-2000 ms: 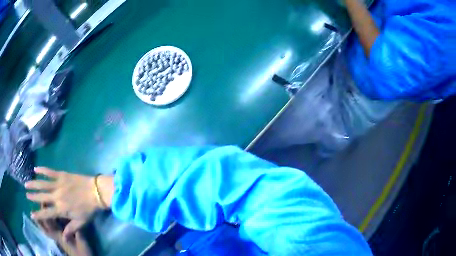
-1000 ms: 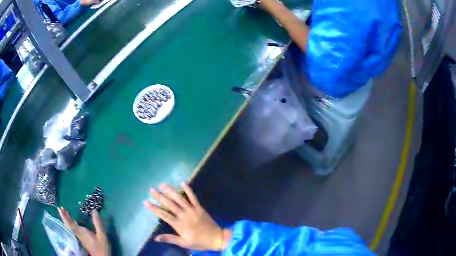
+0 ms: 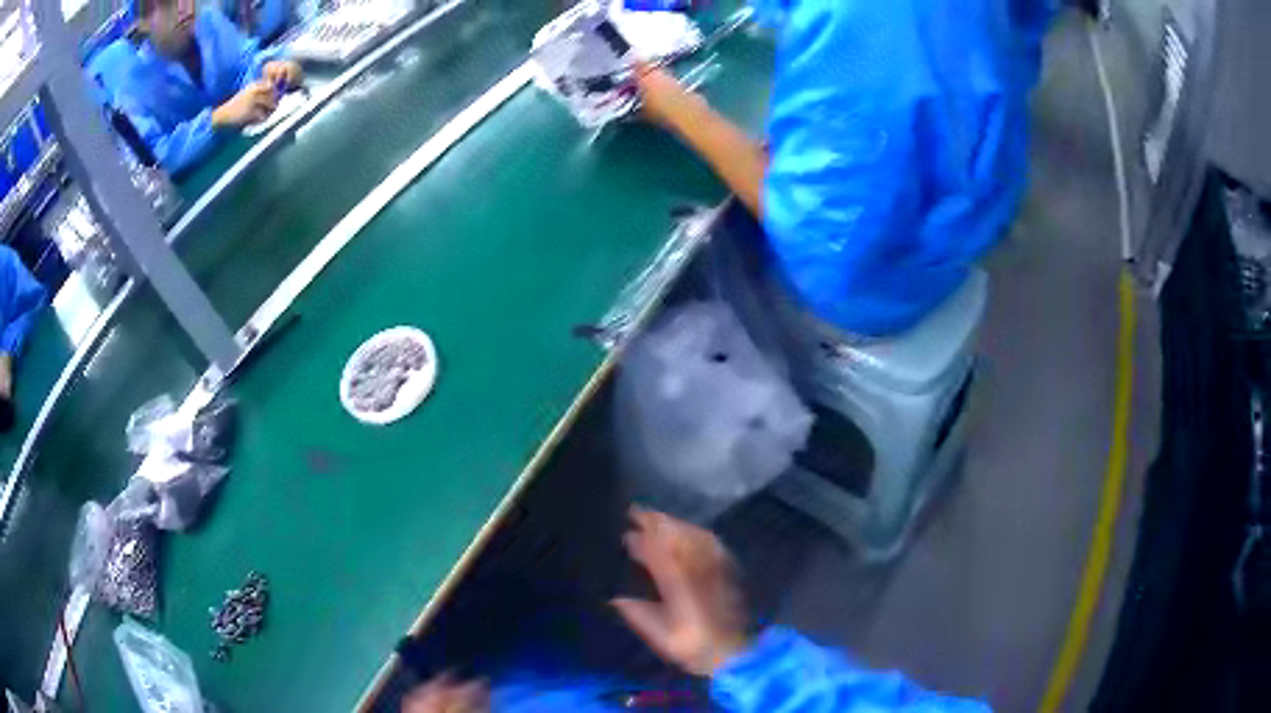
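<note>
A small pile of dark screws (image 3: 239, 613) lies on the green bench at the lower left. A clear plastic bag (image 3: 159, 669) lies beside it at the bottom left. A round white dish (image 3: 389, 376) with small grey metal parts grouped in it stands on the bench further back. My right hand (image 3: 689, 589) is off the bench edge over the floor, blurred, fingers apart and empty. My left hand (image 3: 446, 695) is at the bottom edge near the bench edge, blurred and mostly cut off; its hold cannot be made out.
Bags of fasteners (image 3: 130, 567) and more bags with white paper (image 3: 179, 453) lie along the bench's back rail. A seated person in a blue smock (image 3: 892, 153) is at the right on a pale stool (image 3: 906, 376). A plastic bag (image 3: 711, 404) hangs from the bench edge. Other people sit behind.
The view has shifted, showing more of the far bench. Both hands have moved right, away from the screw pile; my right hand has left the bench top. The pile and dish stay on the bench.
</note>
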